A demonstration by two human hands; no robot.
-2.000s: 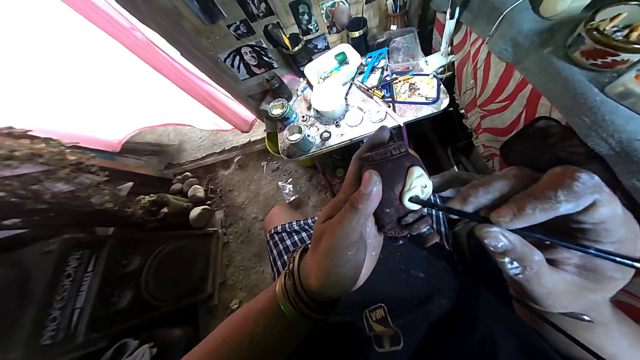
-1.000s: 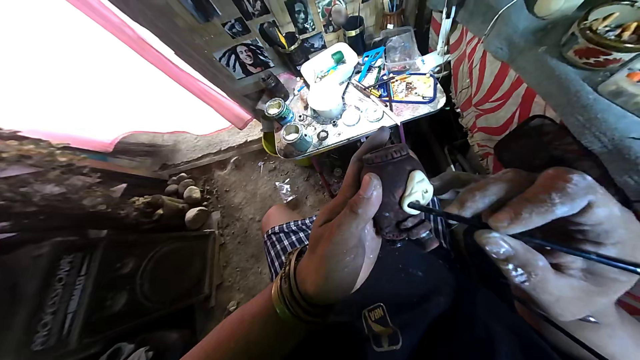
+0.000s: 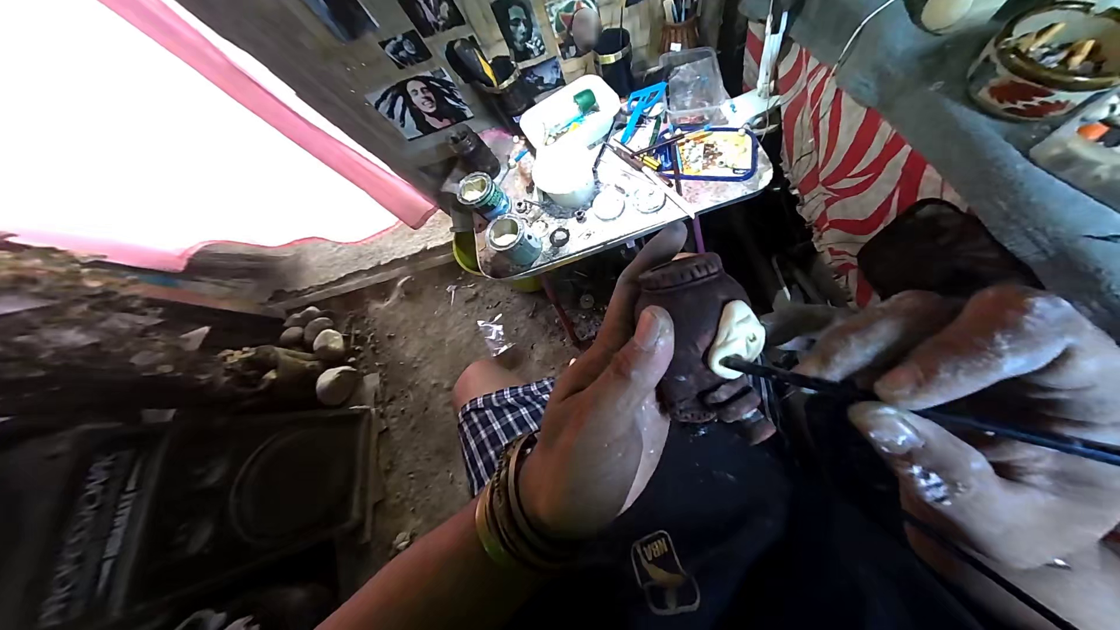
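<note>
My left hand [image 3: 604, 429], with bangles on its wrist, is wrapped around a small dark brown pot-like piece [image 3: 687, 341] with a notched rim. On that piece's right side sits a cream-coloured lump of modelling material [image 3: 738, 339], shaped with folds and hollows. My right hand [image 3: 971, 411], smeared with whitish residue, grips a thin black tool [image 3: 1015, 427] between thumb and fingers. The tool's tip touches the lower left part of the cream lump. A second thin dark rod [image 3: 980, 564] runs below the right hand; how it is held is hidden.
Ahead stands a small table [image 3: 604, 241] with open cans, a white tub [image 3: 564, 175], a plastic container, brushes and a blue-rimmed tray [image 3: 710, 156]. A grey ledge [image 3: 927, 96] at right bears a decorated pot [image 3: 1041, 66]. A large black speaker [image 3: 219, 490] and several stones lie at left.
</note>
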